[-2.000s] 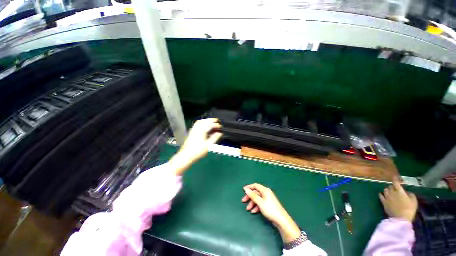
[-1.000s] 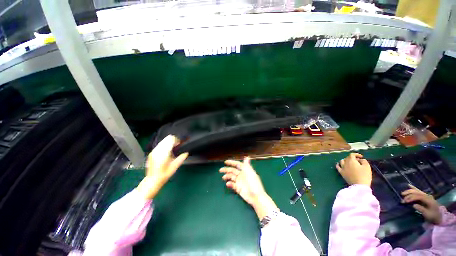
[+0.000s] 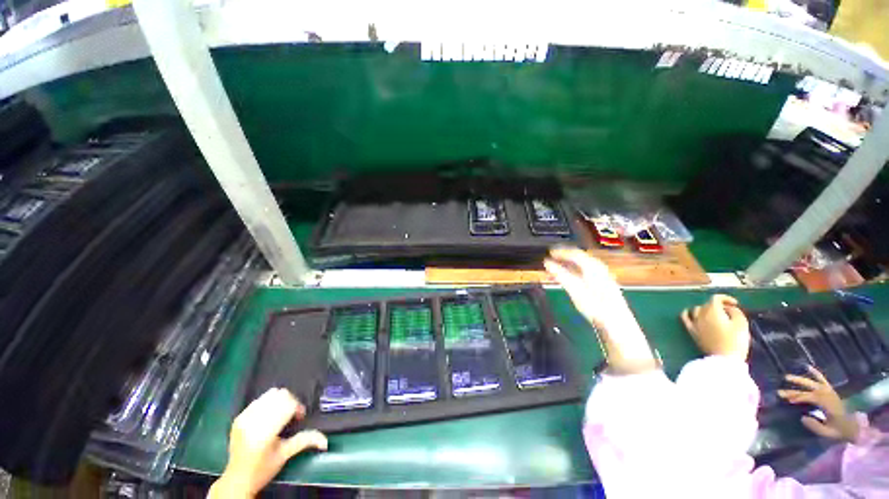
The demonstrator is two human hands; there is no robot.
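Observation:
A black foam tray [image 3: 419,421] lies on the green mat, slightly tilted in view. Several phones [image 3: 411,356] lie in its pockets, with green grids on the upper screens and pale text below. The leftmost pocket holds no phone. My left hand [image 3: 261,437] is at the tray's front left corner, thumb and fingers apart; whether it touches the tray is unclear. My right hand [image 3: 593,285] is beyond the tray's rear right corner, slightly blurred, with nothing visible in it.
Another foam tray [image 3: 390,226] with two dark phones lies on the rear ledge, beside red items [image 3: 645,238]. Stacked trays [image 3: 107,283] and clear blister trays [image 3: 161,375] stand left. Another person's hands [image 3: 719,328] are at a dark tray [image 3: 780,336] on the right. A white post [image 3: 210,127] rises at left.
A tray with lit phones now lies on the mat in front of me. A blurred dark tray was at the rear. My left hand has moved down and nearer; my right hand has moved right and rearward.

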